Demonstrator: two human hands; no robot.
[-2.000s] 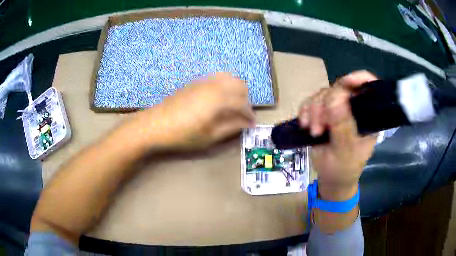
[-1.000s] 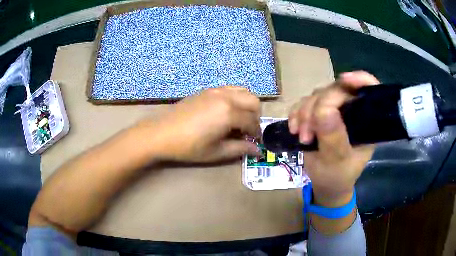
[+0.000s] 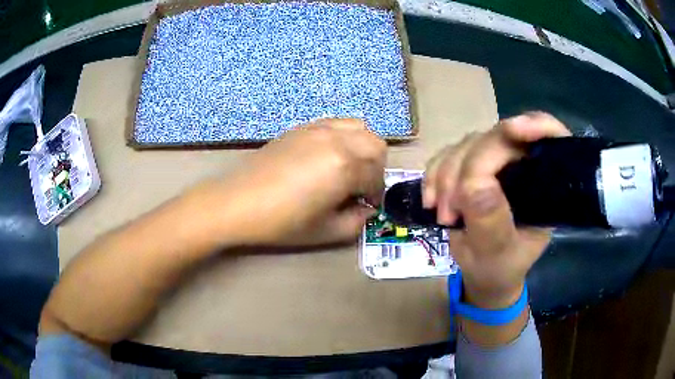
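Observation:
My right hand (image 3: 488, 192) is closed around the black electric screwdriver (image 3: 555, 181), held tilted with its front end over an open white socket housing (image 3: 403, 263). The housing holds a green circuit board (image 3: 381, 231) with a yellow block and thin dark and reddish wires. My left hand (image 3: 326, 181) is at the housing's upper left corner with its fingers bent together close to the screwdriver's front end. Whether a screw is between the fingertips cannot be seen. The screwdriver's bit is hidden too.
A cardboard screw tray (image 3: 274, 144) full of tiny screws lies at the back of the cardboard mat (image 3: 244, 303). A second open housing (image 3: 87, 174) with a bagged cord (image 3: 26, 100) is at the far left. A pale rail (image 3: 511, 28) and green belt (image 3: 511, 9) lie beyond.
My left hand has moved down from near the tray to the housing's upper left. The screwdriver's front end has shifted slightly left, toward my left fingertips. The whole view has shifted a little.

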